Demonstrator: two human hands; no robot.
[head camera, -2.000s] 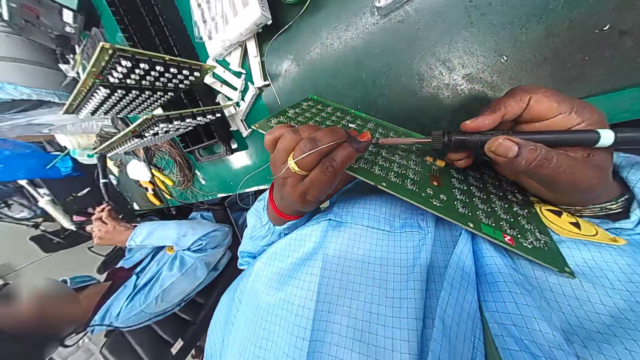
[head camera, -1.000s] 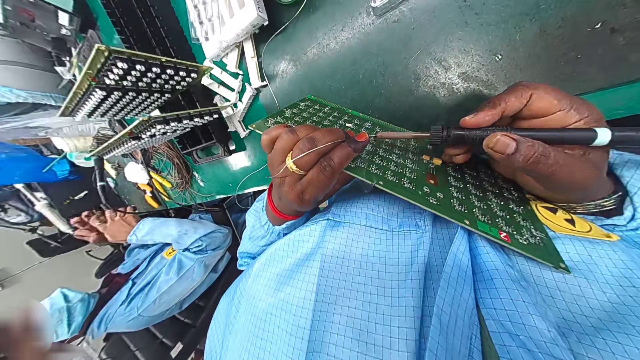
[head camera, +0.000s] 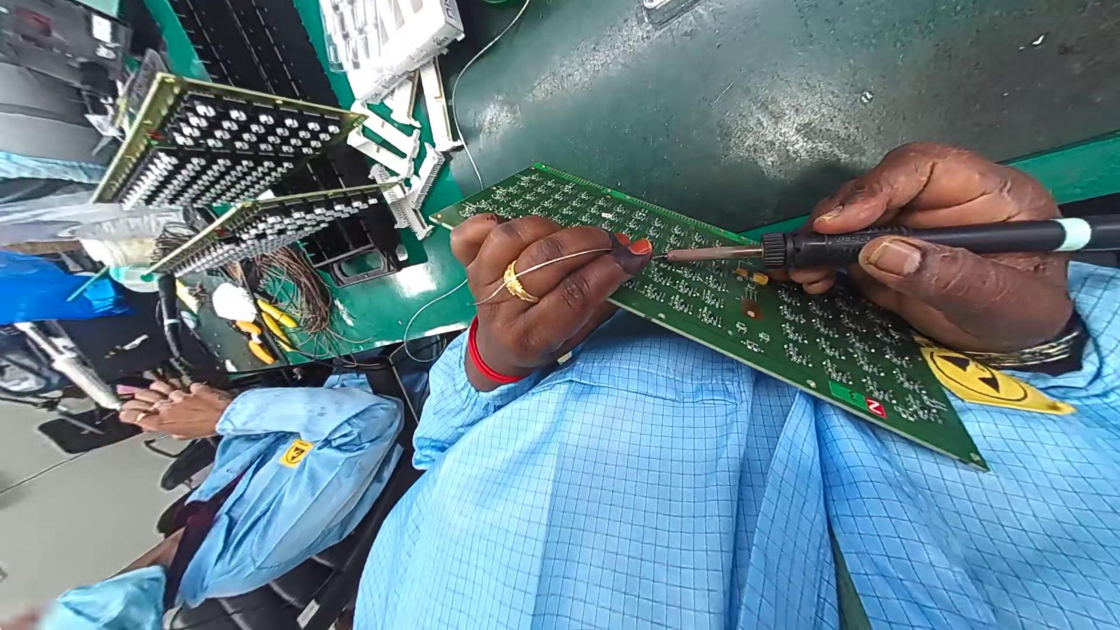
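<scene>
A green printed circuit board (head camera: 700, 297) with rows of solder joints lies tilted across the view, close to my blue checked coat. My left hand (head camera: 551, 293), wearing a gold ring and a red wrist thread, pinches a thin solder wire (head camera: 564, 259) above the board's left part. A soldering iron (head camera: 927, 241) with a black handle is held in my right hand (head camera: 954, 245), over the board's right part. The iron's tip points left and ends just beside my left fingertips; whether it touches the wire or a joint cannot be told.
Two boards with black and white parts (head camera: 236, 149) stand at the upper left. White plastic connectors (head camera: 394, 144) lie beside them, near a white tray (head camera: 385, 35). Yellow-handled pliers (head camera: 276, 324) and bundled wires (head camera: 302, 289) are on the green mat. A co-worker in a blue coat (head camera: 297, 464) sits at lower left.
The co-worker's hands, spread apart from each other one second ago, are now together. My hands keep nearly the same place, with the wire and iron still held.
</scene>
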